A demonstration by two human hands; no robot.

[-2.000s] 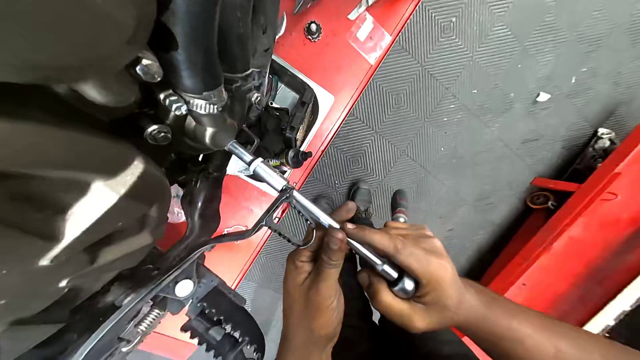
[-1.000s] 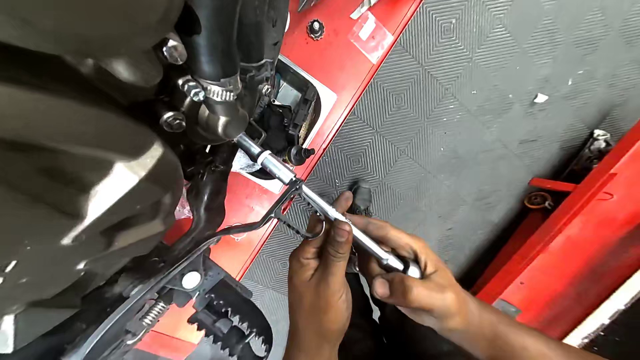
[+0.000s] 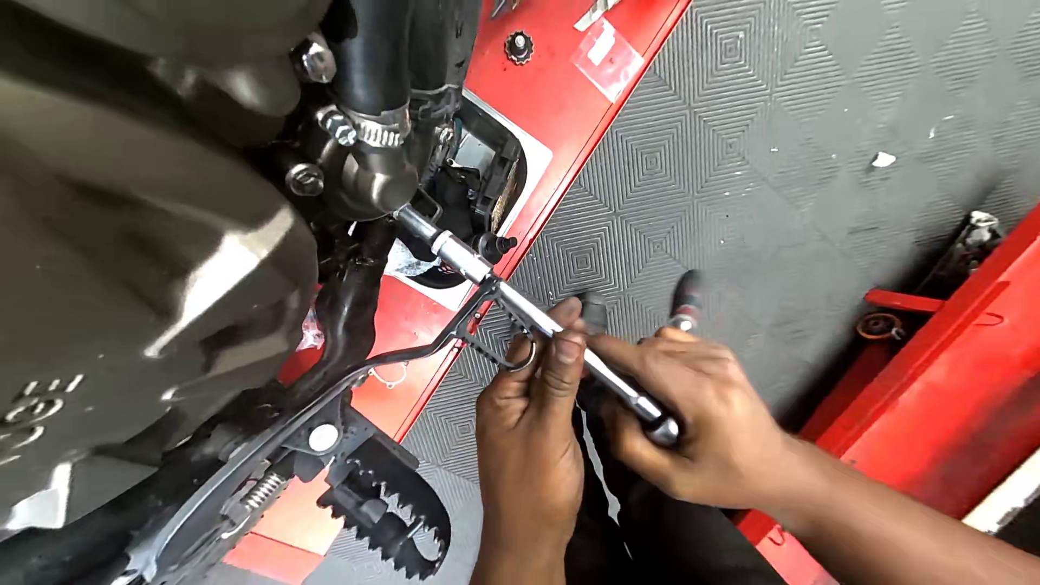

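Observation:
A chrome ratchet with a long extension [image 3: 526,309] runs from the motorcycle's water pump housing [image 3: 374,183] down to the right. My left hand [image 3: 536,406] pinches the extension's shaft between thumb and fingers, beside the toothed tip of the brake pedal [image 3: 479,325]. Around the ratchet head at the shaft's lower end, my right hand [image 3: 699,406] is closed; a dark-tipped handle [image 3: 686,301] sticks out above its knuckles. The far end of the extension meets the underside of the housing, where the fastener is hidden. A hose clamp [image 3: 382,130] circles the black hose above.
The engine cover [image 3: 146,284] fills the left side. A serrated footpeg [image 3: 390,504] juts out below the pedal. Behind lies a red lift platform [image 3: 528,89] with an opening, a small knob-like part [image 3: 519,47] and a plastic bag [image 3: 609,58]. A red metal frame [image 3: 934,390] stands at right.
The dark-tipped handle shows above my right hand again, after being out of sight one second ago. Both hands stay on the tool.

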